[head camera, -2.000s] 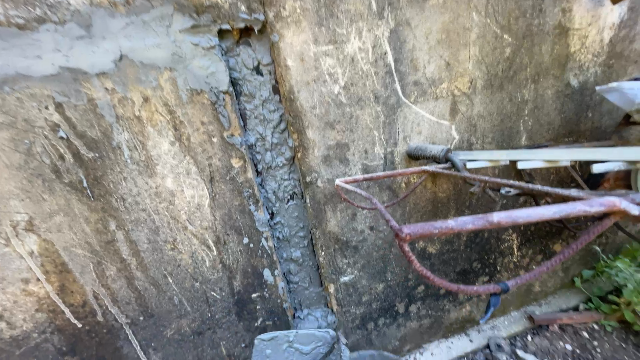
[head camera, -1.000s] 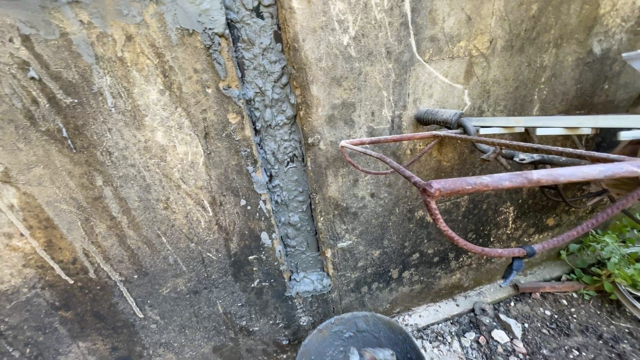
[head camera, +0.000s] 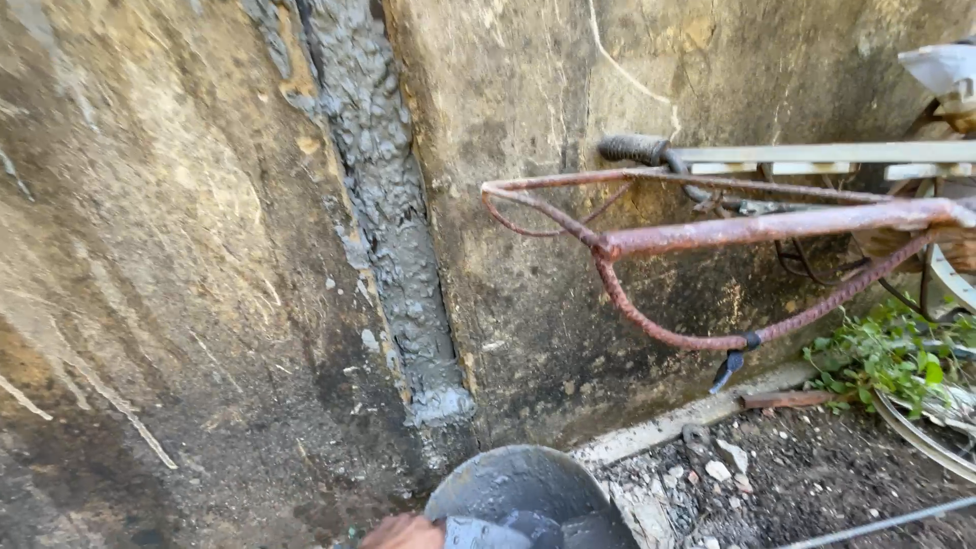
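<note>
At the bottom edge a bare hand, which looks like my left hand (head camera: 402, 531), is at the left rim of a round dark bucket (head camera: 526, 476). Only its back shows, and the frame cuts off its fingers. Right beside it, inside the bucket, lies a flat grey mortar-smeared piece (head camera: 484, 534), perhaps a trowel blade; whether the hand holds it or the rim is unclear. My right hand is not seen. Above the bucket, wet grey mortar (head camera: 389, 191) fills a long slanting channel in the stained concrete wall (head camera: 191, 229), rough above and smoother near its lower end.
A rusty steel-bar frame (head camera: 732, 229) juts in from the right, with a dark strip (head camera: 728, 370) tied on it. Behind it are a black grip (head camera: 633, 149) and a pale metal rail (head camera: 831, 152). Rubble (head camera: 717, 470), green plants (head camera: 900, 358) and a thin rod (head camera: 884, 522) lie low at right.
The mortar-covered flat piece seen at the foot of the channel two seconds ago has left that spot. A hand has come into view at the bucket, and more of the bucket shows.
</note>
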